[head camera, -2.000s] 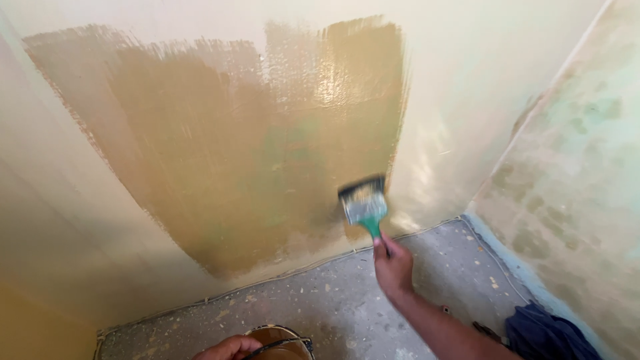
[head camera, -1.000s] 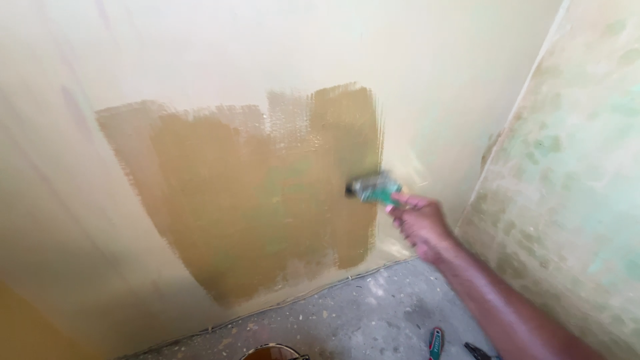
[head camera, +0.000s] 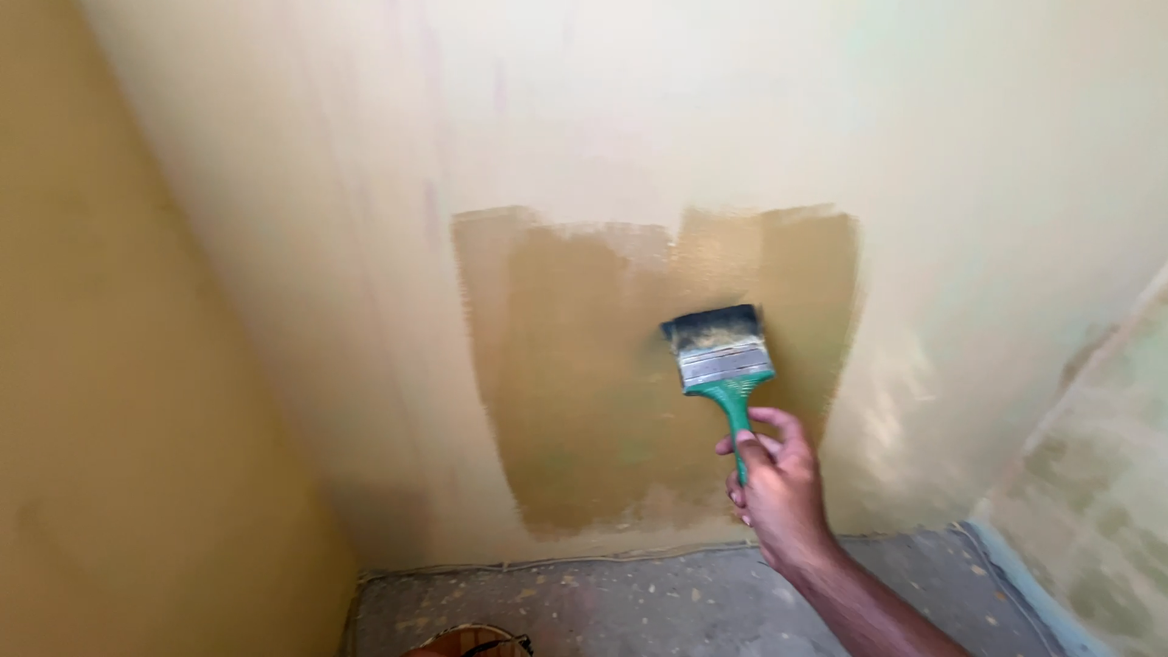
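Note:
My right hand (head camera: 780, 484) grips the green handle of a wide flat paintbrush (head camera: 725, 351), whose dark bristles lie against the wall over a patch of ochre-brown paint (head camera: 584, 392). The patch has ragged brush-stroke edges at the top. At the bottom edge shows the rim of a paint bucket (head camera: 479, 630) with a dark handle. A sliver of my left hand (head camera: 427, 651) appears at the bucket's left side, mostly cut off by the frame, so its hold cannot be told.
Around the patch the wall (head camera: 639, 119) is pale cream. A yellow-brown wall (head camera: 137, 365) stands at the left, a blotchy greenish wall (head camera: 1104, 511) at the right. The grey floor (head camera: 657, 598) is speckled with paint, and a thin cord-like line (head camera: 630, 555) runs along its edge.
The brush in my right hand has moved left from the patch's right edge onto its middle. The view has turned left, showing more of the left wall; tools and cloth on the floor have left it.

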